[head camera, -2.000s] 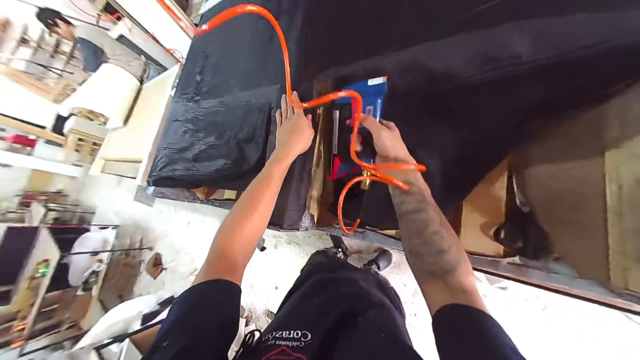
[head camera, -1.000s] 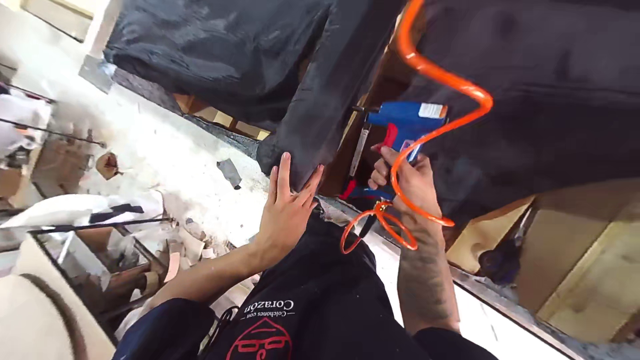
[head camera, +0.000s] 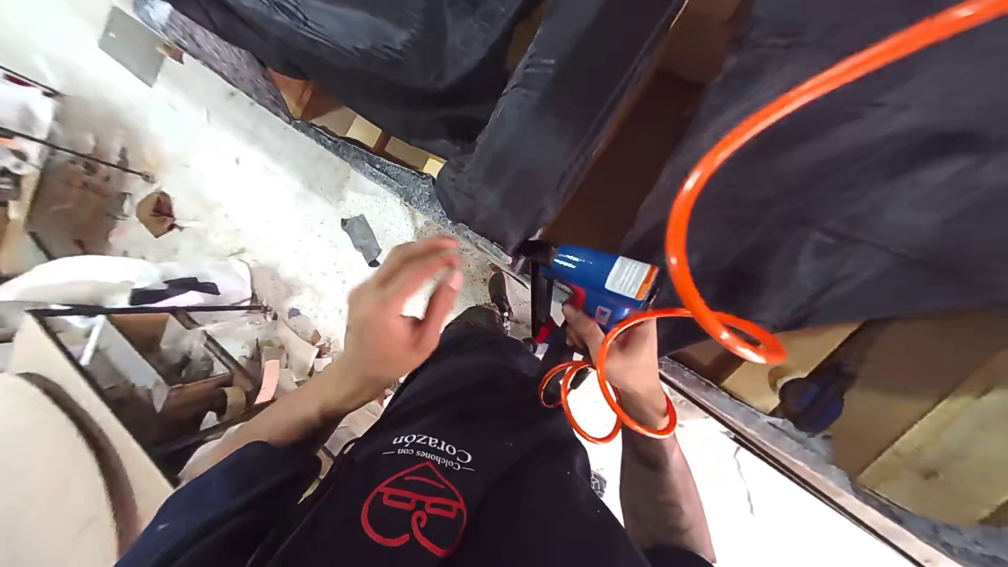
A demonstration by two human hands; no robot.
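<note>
My right hand (head camera: 622,346) grips a blue pneumatic staple gun (head camera: 602,276) by its handle. The gun's black nose is at the near end of a narrow frame member wrapped in black fabric (head camera: 543,118). An orange coiled air hose (head camera: 685,213) loops around my right wrist and runs off to the upper right. My left hand (head camera: 402,307) is raised, slightly blurred, to the left of the gun, with its fingers curved and nothing in them. More black fabric (head camera: 850,181) covers the frame on the right. Whether the nose touches the wrapped member I cannot tell.
Wooden frame parts (head camera: 906,394) show under the fabric at the right, beside a long edge rail (head camera: 803,480). A box of scraps (head camera: 157,378) stands at the lower left. A grey scrap (head camera: 362,239) and other debris lie on the pale floor (head camera: 236,165).
My left hand has lifted off the black-wrapped member, where it rested a second ago. The staple gun has moved to that member's near end, in my right hand. The view has shifted.
</note>
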